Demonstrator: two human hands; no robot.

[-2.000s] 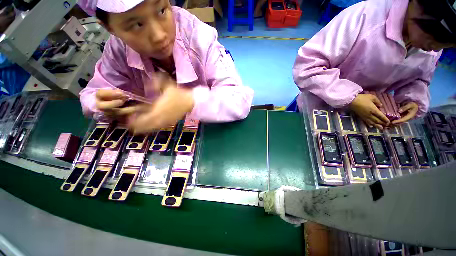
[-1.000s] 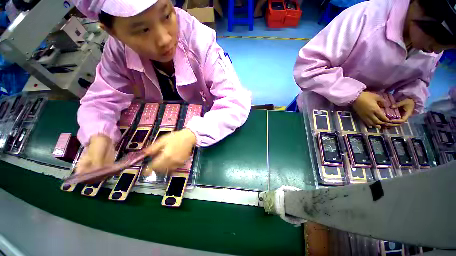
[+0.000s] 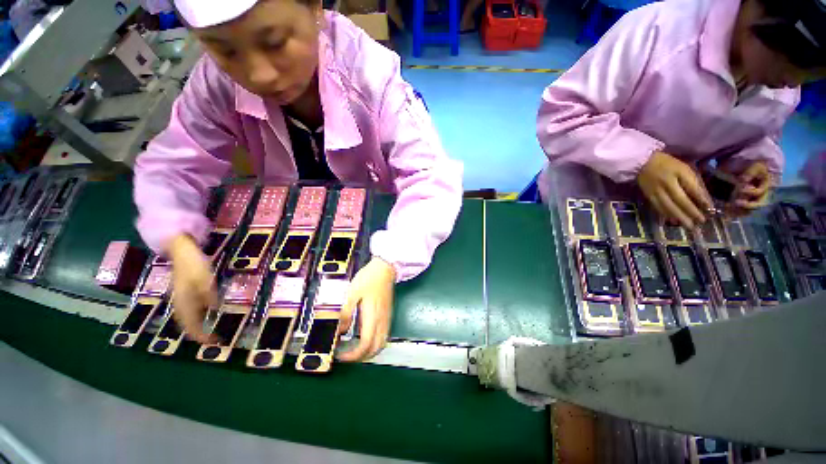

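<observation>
Neither of my hands is in the picture. In front of me, opened pink and cream phones (image 3: 319,339) lie in two rows in a clear blister tray (image 3: 364,210); the near row's ends reach past the tray's near edge. Dark screen windows and round black key areas face up. The left worker's one hand (image 3: 190,288) is over the near row at left, and the other hand (image 3: 369,310) is at the rightmost near phone. A small pink block (image 3: 120,265) stands left of the tray.
At right, another worker's hands (image 3: 675,188) hold a dark piece above a tray of dark-windowed phones (image 3: 600,270). A large grey bar (image 3: 625,367) crosses the lower right. A pale metal strip (image 3: 426,355) runs along the green bench (image 3: 435,263). A grey machine (image 3: 68,86) stands at upper left.
The left worker's long pink phone is out of those hands, and the near row's gap holds a phone. Those hands have spread apart. The right worker's pink stack has given way to a dark piece.
</observation>
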